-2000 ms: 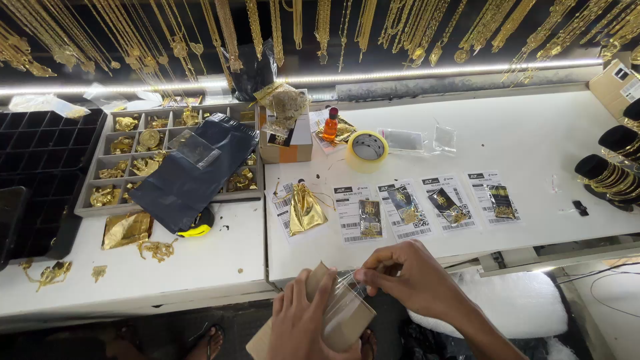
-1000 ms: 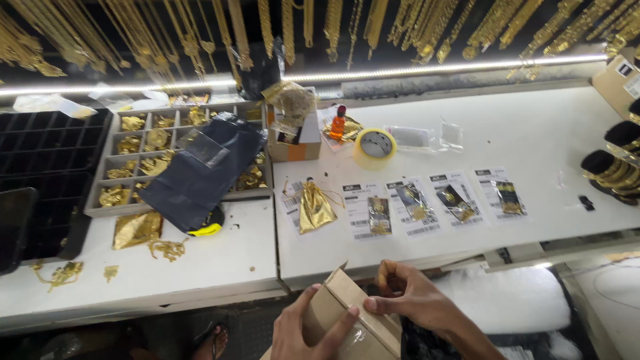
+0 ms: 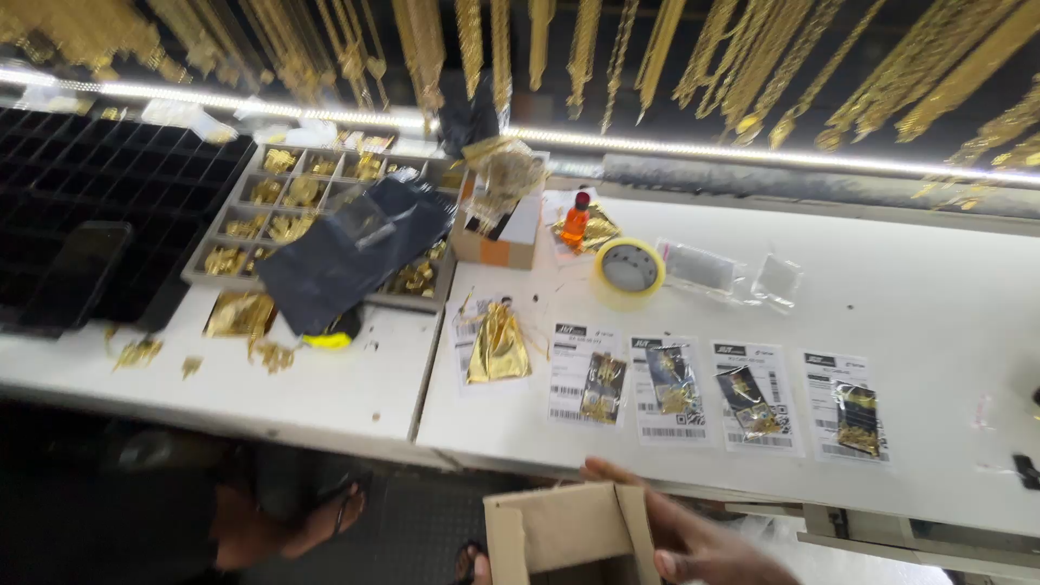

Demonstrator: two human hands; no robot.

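A small cardboard box (image 3: 569,528) with its top open is at the bottom centre, below the table's front edge. My right hand (image 3: 691,536) holds its right side, fingers behind the back wall and thumb at the near side. Of my left hand (image 3: 481,569) only a finger or thumb shows at the box's left side; the rest is out of frame or hidden. Beyond the box, several printed shipping labels (image 3: 569,374) lie in a row, with small packets of gold-coloured jewellery (image 3: 603,388) on them. A gold drawstring pouch (image 3: 498,345) rests on the leftmost sheet.
Clear tape (image 3: 630,272), an orange bottle (image 3: 576,221) and a carton (image 3: 491,248) stand behind. A dark plastic bag (image 3: 349,252) covers part of the divided jewellery tray (image 3: 195,264). Gold-coloured chains (image 3: 585,57) hang above. A person's foot (image 3: 333,520) shows at lower left.
The box was folded cardboard under both hands earlier; now it shows its open inside. My left hand has gone mostly out of sight. The view has shifted somewhat.
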